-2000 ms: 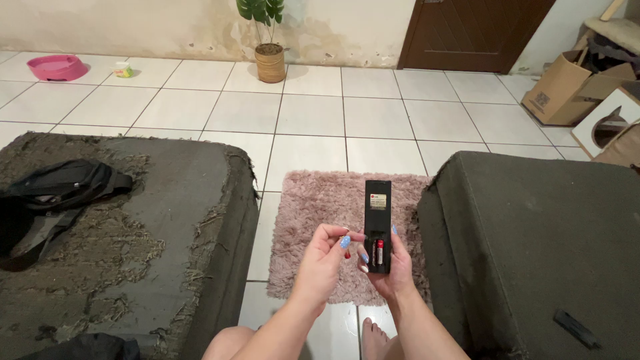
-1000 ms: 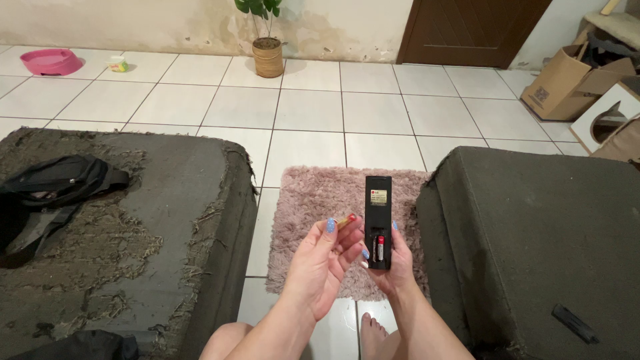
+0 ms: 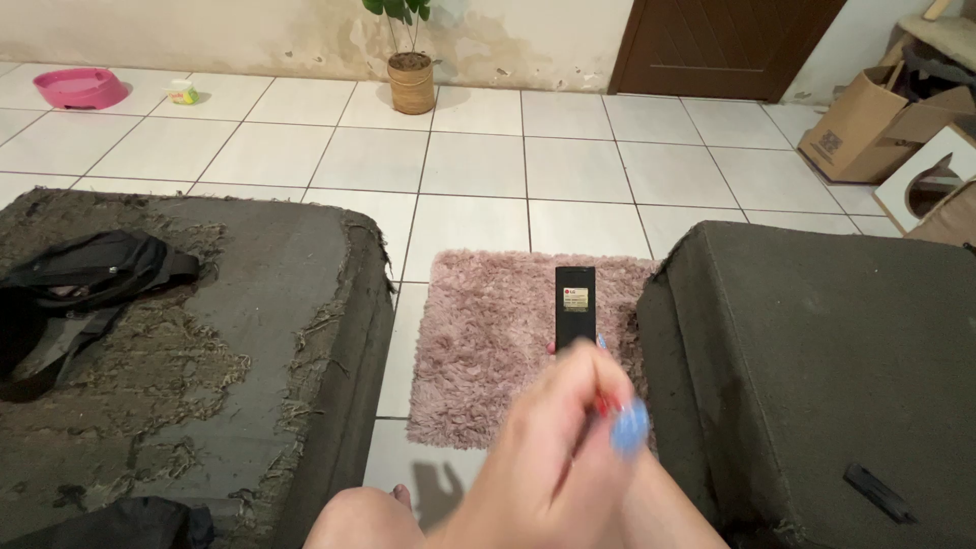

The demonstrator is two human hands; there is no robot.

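My left hand (image 3: 564, 435), raised close to the camera and blurred, has its fingers closed around a small battery (image 3: 605, 404); only a red bit of it shows beside the blue thumbnail. Behind it, my right hand (image 3: 601, 342) holds a black LG remote control (image 3: 575, 309), its back facing me and a pale label near the top. Most of the right hand and the lower part of the remote, with the battery bay, are hidden by my left hand. A dark battery cover (image 3: 878, 494) lies on the right-hand grey upholstered seat (image 3: 839, 351).
A worn, frayed grey seat (image 3: 259, 305) with a black bag (image 3: 91, 271) is at left. Between the seats lies a pink shaggy rug (image 3: 480, 343). Farther off are a potted plant (image 3: 412, 84), a pink basin (image 3: 80, 89), a plastic tub (image 3: 181, 92) and a cardboard box (image 3: 854, 126).
My left hand has come up toward the camera and to the right with the battery, and now covers the remote's lower part. Earlier it was left of the remote, whose bay showed another battery inside.
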